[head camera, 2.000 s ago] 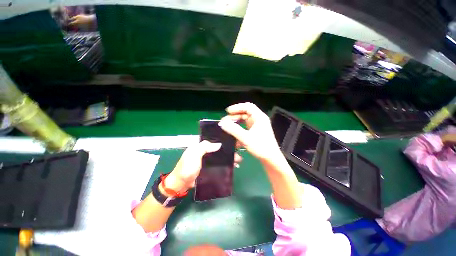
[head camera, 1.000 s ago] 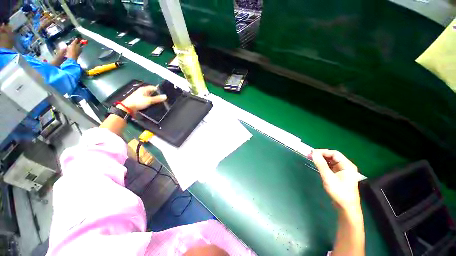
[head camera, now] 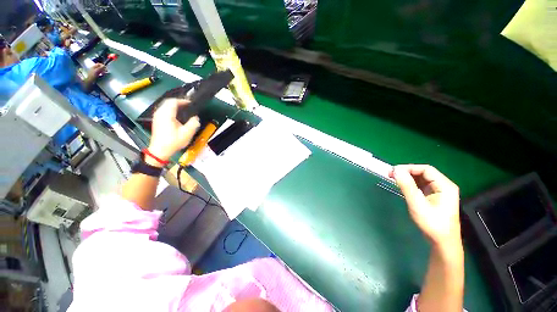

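Note:
My left hand [head camera: 171,131] grips a black tray [head camera: 209,92], which is raised off the bench and tilted, seen nearly edge-on. Whether it holds a phone is hidden. My right hand [head camera: 433,204] is over the right part of the green bench, thumb and forefinger pinched. Thin dark lines show beside its fingertips; I cannot tell if it holds a thin tool. A second black tray [head camera: 504,256] with glossy dark phone panels lies at the right edge, beyond my right hand. A flat dark rectangular thing [head camera: 231,136] lies by the white papers [head camera: 259,161].
An orange-yellow handle [head camera: 198,144] with black cable lies left of the papers. A yellow-handled tool [head camera: 139,85] lies farther along. A yellow-taped post [head camera: 235,76] stands behind the papers. A phone-like unit [head camera: 295,89] sits on the belt. A person in blue [head camera: 46,73] works at far left.
My left hand has gone from over the phone in the left tray to gripping the tray, now lifted and tilted. The orange-yellow handle is more exposed. My right hand stays pinched, slightly shifted in view.

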